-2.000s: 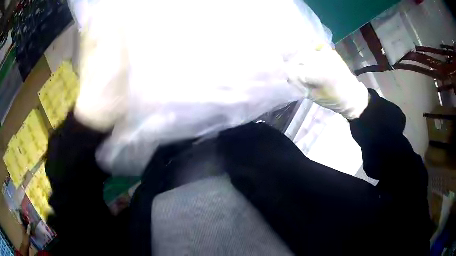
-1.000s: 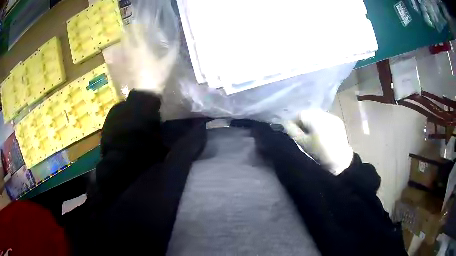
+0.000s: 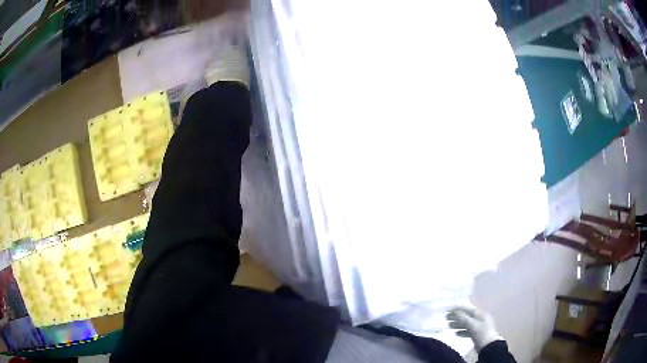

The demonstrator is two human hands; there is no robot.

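A stack of trays [image 3: 418, 149], glaring white, fills the middle, with layered edges down its left side. Crinkled clear film [image 3: 426, 308] lies along its near edge. My left hand [image 3: 228, 67], in a whitish glove, is at the stack's far left side; its fingers are blurred and I cannot tell if they grip anything. My right hand [image 3: 474, 325], in a white glove, is beside the near right corner with its fingers apart by the film.
Yellow fixtures [image 3: 131, 145] lie on brown cardboard [image 3: 99, 92] at the left; a teal-green part [image 3: 133, 241] sits on the nearest one. White sheet [image 3: 152, 67] lies behind them. The green bench top [image 3: 567, 135] shows at the right, with bagged items [image 3: 603, 71]. A wooden chair [image 3: 599, 237] stands beyond.
The white stack now fills more of the view and reaches nearer to me. My left hand has moved away from me along its left side. My right hand has shifted lower in view.
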